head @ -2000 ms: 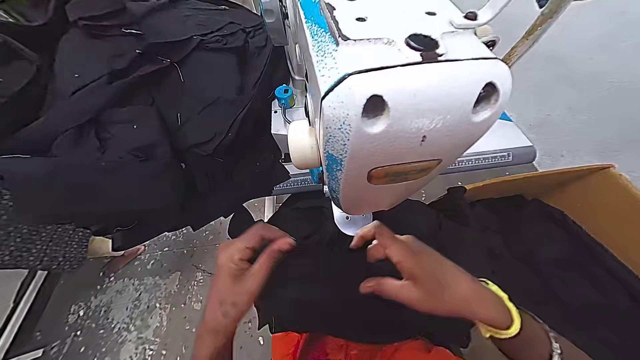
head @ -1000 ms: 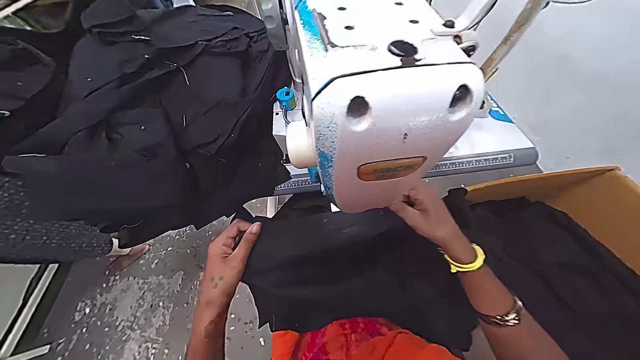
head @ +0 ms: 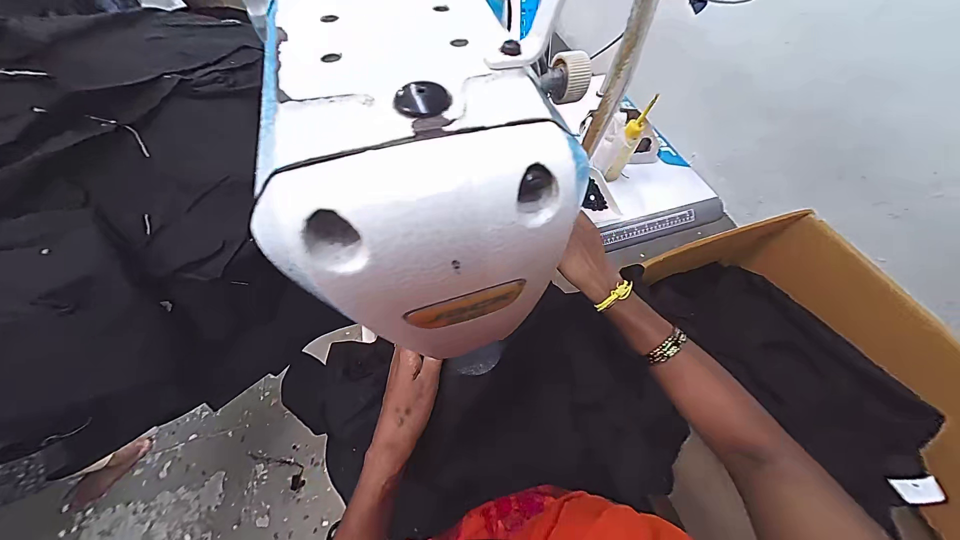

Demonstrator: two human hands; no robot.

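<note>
The white head of an industrial sewing machine (head: 420, 202) fills the middle of the view and hides its needle area. Black fabric (head: 525, 420) lies beneath the head and spreads down towards my lap. My left hand (head: 417, 361) reaches under the head's lower edge, against the black fabric; its fingers are hidden. My right hand (head: 586, 259), with a yellow band at the wrist, reaches behind the right side of the head, fingers hidden too. What either hand grips does not show.
More black fabric (head: 135, 225) with loose threads is heaped at the left. A cardboard box (head: 862, 300) holding black cloth stands at the right. Behind it is a yellow-tipped bottle (head: 626, 150) on the machine bed. Another person's foot (head: 112, 472) is on the floor at lower left.
My left hand has gone from the fabric's left edge to under the machine head. My right hand has moved from the head's front to behind its right side. The view has come closer to the machine.
</note>
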